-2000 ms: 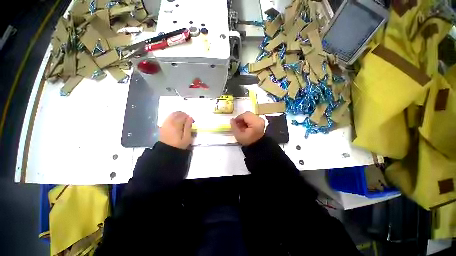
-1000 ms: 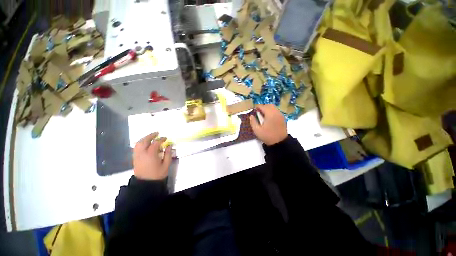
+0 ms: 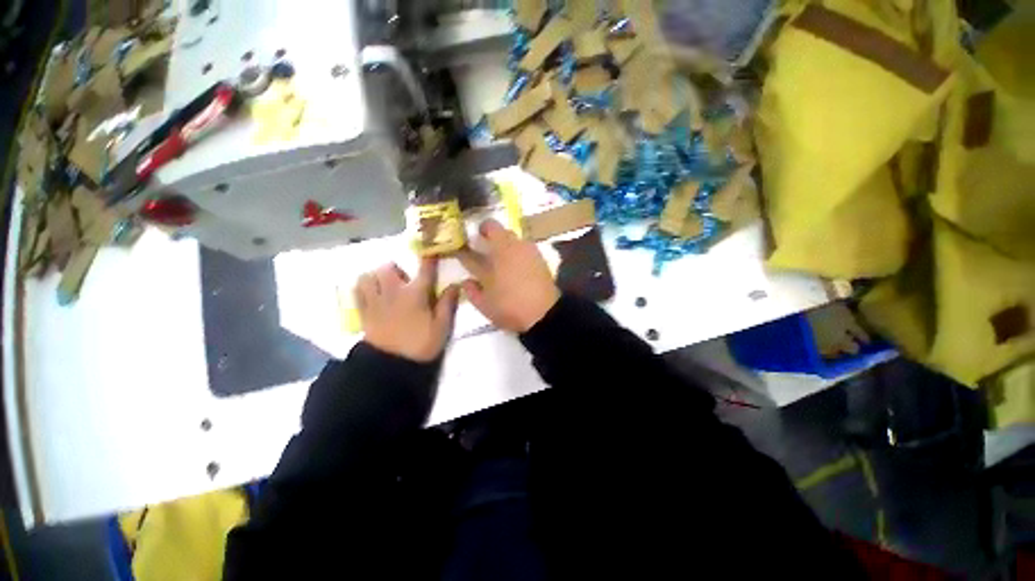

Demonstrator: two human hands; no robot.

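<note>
My left hand (image 3: 404, 309) and my right hand (image 3: 507, 276) lie close together on the white template, just in front of the small yellow work clamp (image 3: 438, 229) under the machine head (image 3: 284, 193). Fingers of both hands reach the clamp's front edge. The left fingers are spread. Whether either hand grips something is hidden by the fingers and blur. A tan tab (image 3: 560, 219) lies right of my right hand, beside a yellow edging strip (image 3: 511, 209).
Tan tabs are heaped left of the machine head and, with blue-wrapped clips (image 3: 658, 182), at its right. A red-handled tool (image 3: 187, 131) lies on the head. Yellow bags (image 3: 840, 148) hang at the right. A blue bin (image 3: 783, 347) is below the table edge.
My hands have moved from the template's front corners inward to the clamp, closer together. The camera view has turned and shifted.
</note>
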